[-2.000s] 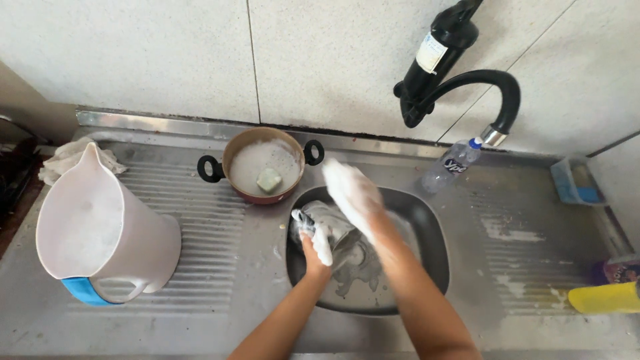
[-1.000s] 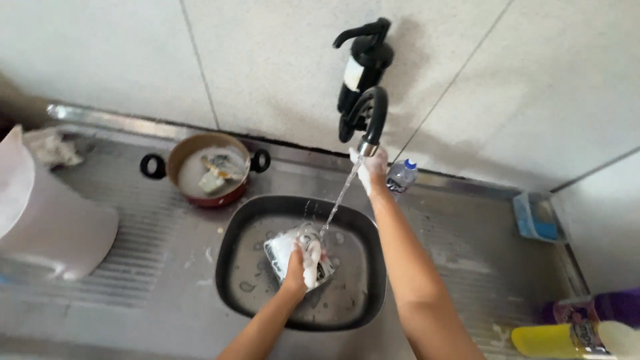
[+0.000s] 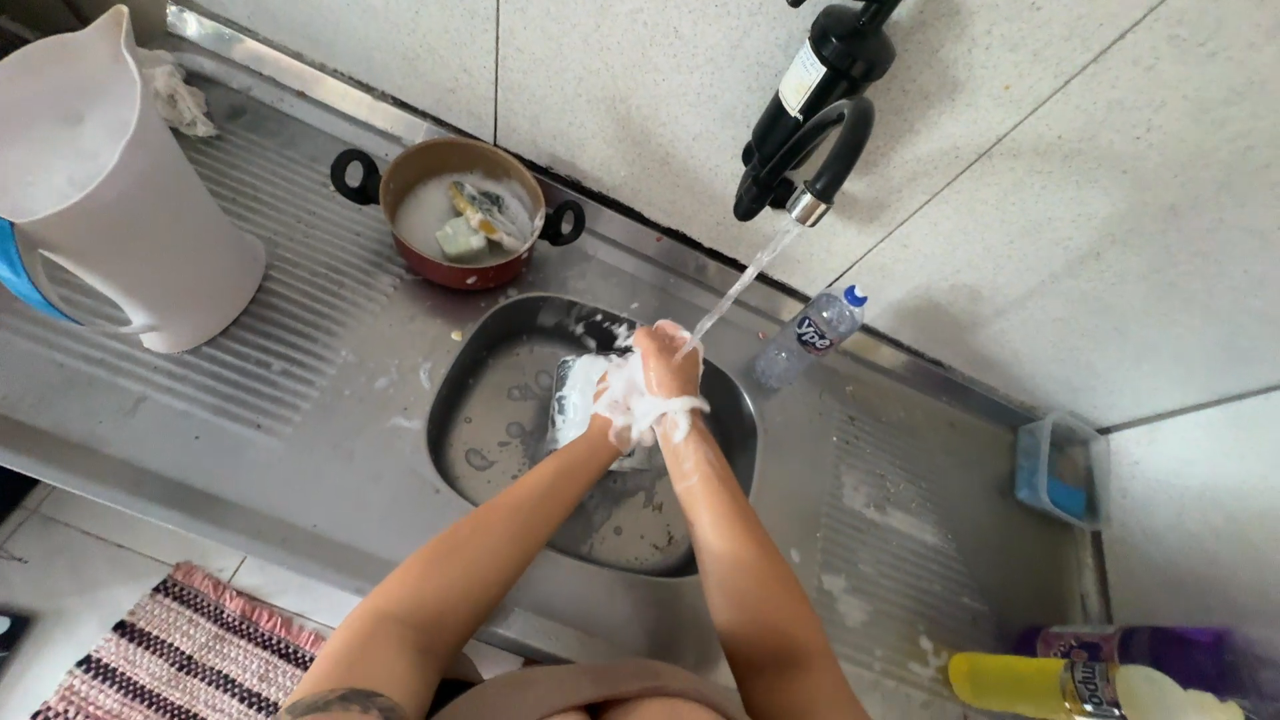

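Observation:
Over the sink basin [image 3: 520, 440], my left hand [image 3: 615, 405] is covered in white suds and has hold of a soapy, flat object [image 3: 575, 400] whose kind cannot be told. My right hand [image 3: 668, 360] lies against the left one, also foamy, its finger pose partly hidden by suds. Water from the black curved faucet [image 3: 850, 130] pours onto the right hand. Behind and left of the basin stands a red two-handled pot [image 3: 470, 272] with sudsy water, a pale soap block [image 3: 460, 240] and a yellowish, foamy item [image 3: 485, 215].
A white pitcher [image 3: 190, 250] and a crumpled cloth [image 3: 175, 95] are at left. A clear Ypê bottle [image 3: 810, 335] leans behind the basin. At right are a plastic container [image 3: 1062, 470], a yellow bottle [image 3: 1010, 685] and a purple one [image 3: 1170, 650]. A striped rug [image 3: 180, 650] lies below.
The faucet was not running two seconds ago; water flows now. My right hand has come down from beside the faucet to my left hand. The yellowish item appeared in the pot after the earliest frame.

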